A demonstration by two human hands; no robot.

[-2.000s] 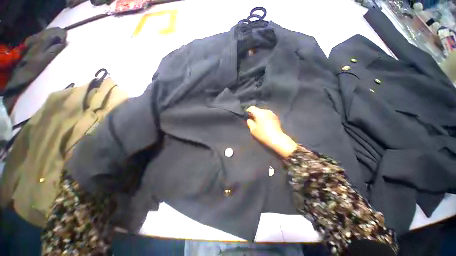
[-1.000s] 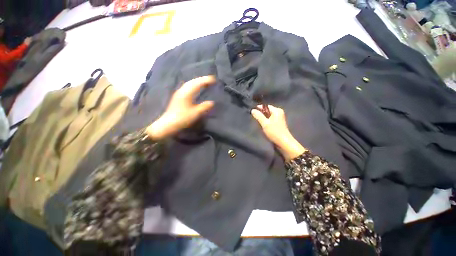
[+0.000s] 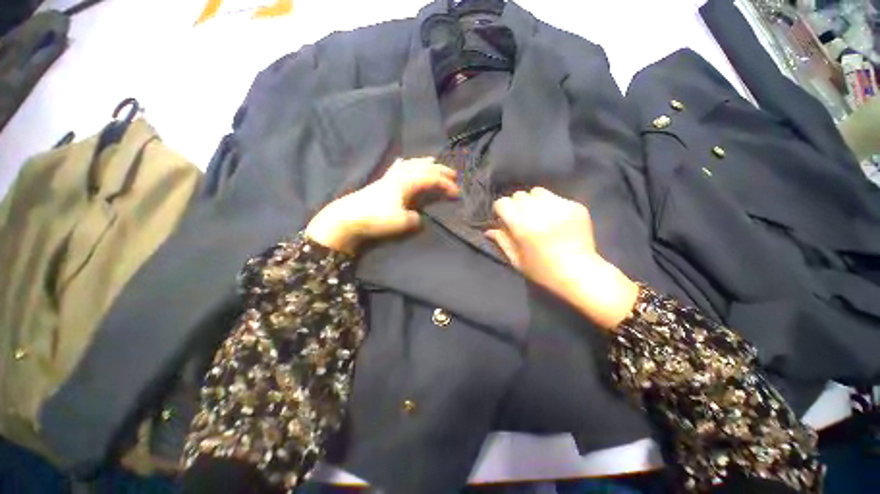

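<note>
A dark blazer lies front up before me, with gold buttons and a V-shaped neck opening showing dark lining. My left hand is on its left front beside the opening, thumb and fingertips apart, touching the cloth. My right hand has curled fingers and pinches the front edge at the right side of the opening. A diagonal fold of cloth runs below both hands. Any tool inside the right hand is hidden.
A khaki jacket on a black hanger lies at the left. Another dark jacket with gold buttons lies at the right. Plastic-wrapped items and a bottle are at the far right on the white table.
My left hand came into view from the lower left and moved right to the neck opening. The reddish thing seen in my right hand no longer shows. The view has shifted nearer the blazer.
</note>
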